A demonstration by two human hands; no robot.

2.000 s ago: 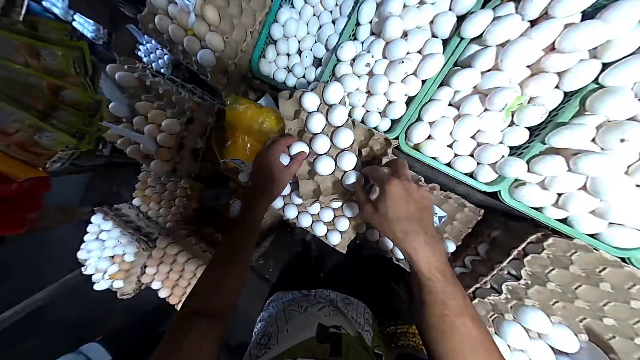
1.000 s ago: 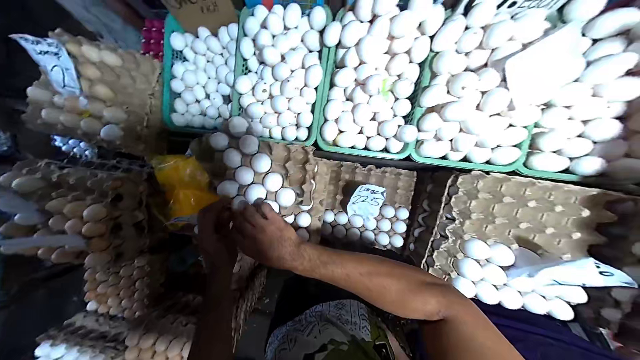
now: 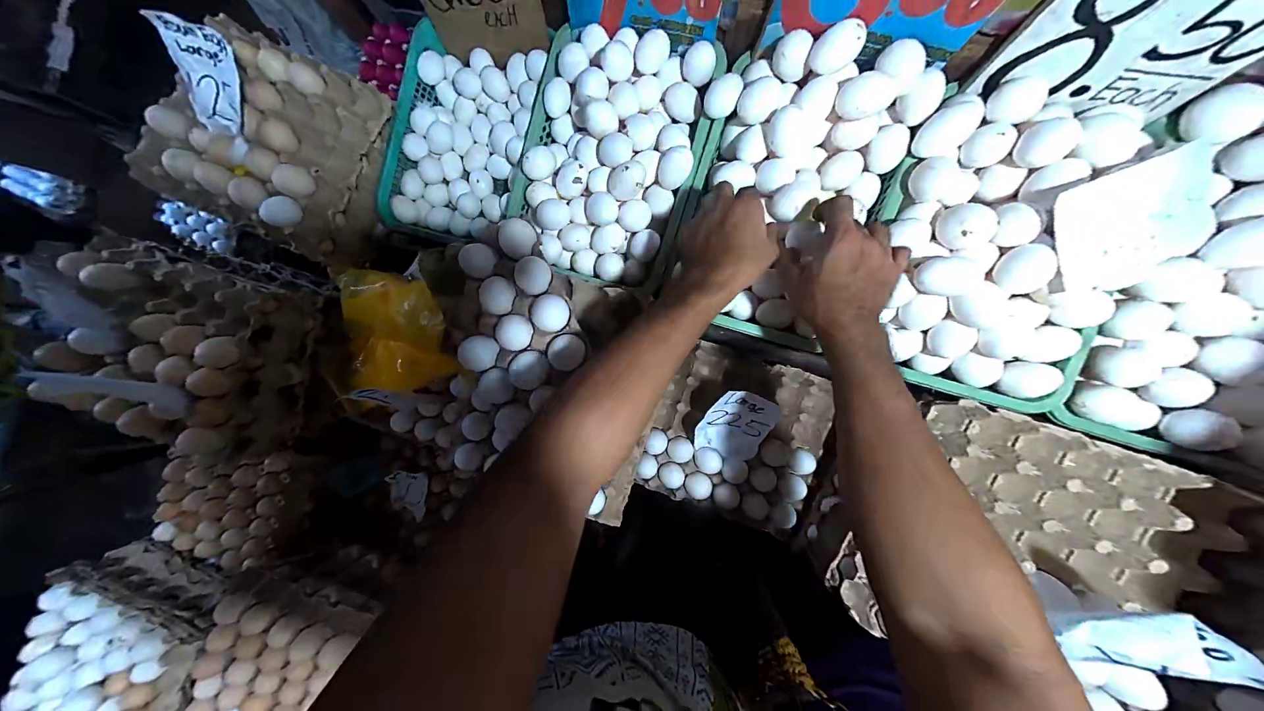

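Both my arms reach up over a green plastic basket heaped with white eggs. My left hand lies on the eggs at the basket's left side, its fingers curled down. Close beside it, my right hand bends its fingers over the same heap. A small greenish thing shows by the right fingertips. Whether either hand grips an egg cannot be made out. Nearer my body, a cardboard egg tray holds white eggs and a handwritten price card. Left of it are more white eggs on a tray.
More green baskets of eggs stand on both sides. A yellow plastic bag lies left of the middle trays. Stacked trays of brown eggs fill the left. Empty cardboard trays lie at the right, with a white paper sign above.
Both hands have moved from the eggs on the middle cardboard tray up and right to the green basket. They were close together a second ago and farther apart before that.
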